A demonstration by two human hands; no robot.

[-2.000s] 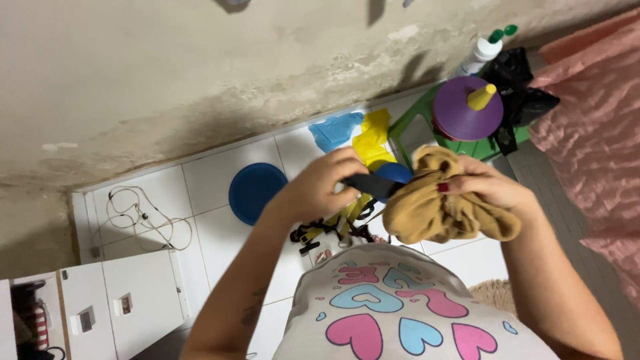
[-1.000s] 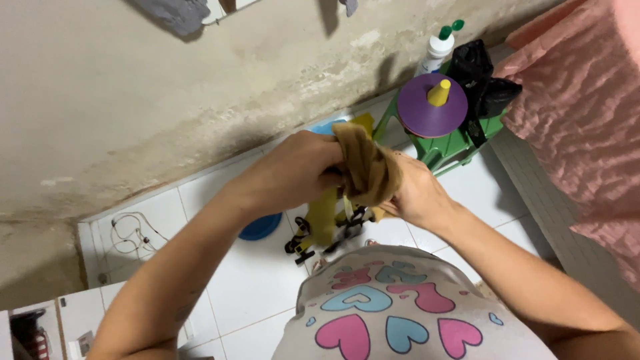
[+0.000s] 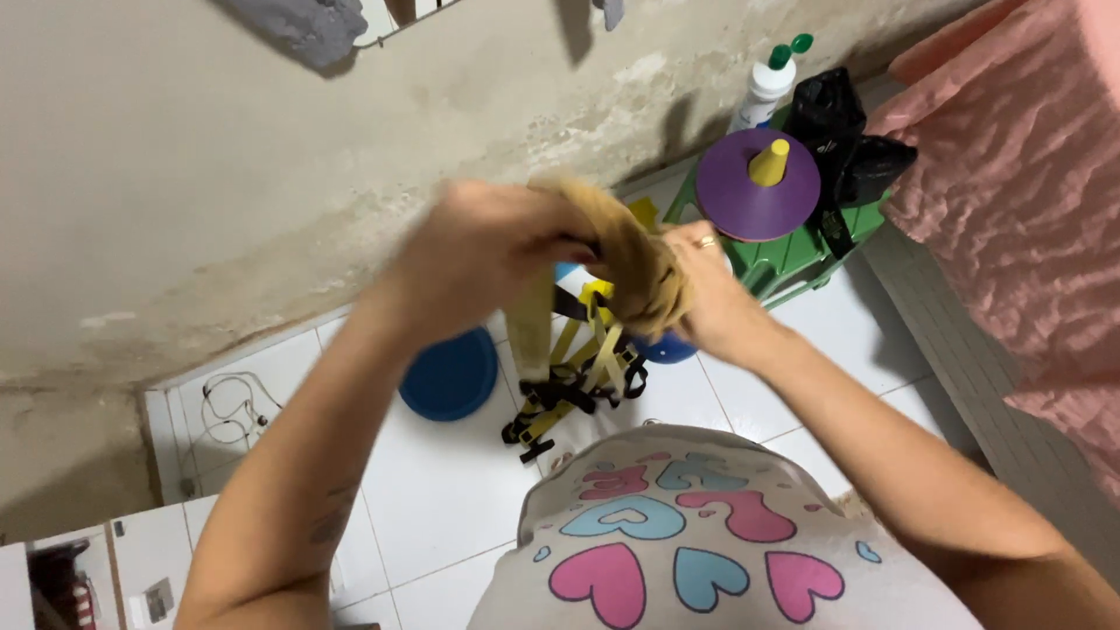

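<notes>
Between my hands is a bunched tan cloth (image 3: 643, 271). My left hand (image 3: 499, 241), blurred, grips its left end; its fingers are partly hidden. My right hand (image 3: 713, 293), with a ring on one finger, grips the cloth's right side. From near my left hand a wide yellowish strap (image 3: 529, 328) hangs down to a tangle of black and yellow straps with buckles (image 3: 577, 381). Whether my left hand also holds that strap, I cannot tell. A blue ball-like object (image 3: 665, 347) shows partly below my right hand.
A blue round lid or basin (image 3: 451, 376) lies on the tiled floor, with a thin cable (image 3: 232, 411) farther left. A green plastic stool (image 3: 779, 254) bears a purple disc with a yellow cone (image 3: 757, 188), a white bottle (image 3: 766, 92) and black plastic bags (image 3: 840, 140). Pink fabric (image 3: 1015, 175) hangs at right.
Two seconds ago a black strap end showed between my hands beside the loosely bunched cloth. Now the cloth is twisted into a thick roll, and a yellowish strap hangs near my left hand.
</notes>
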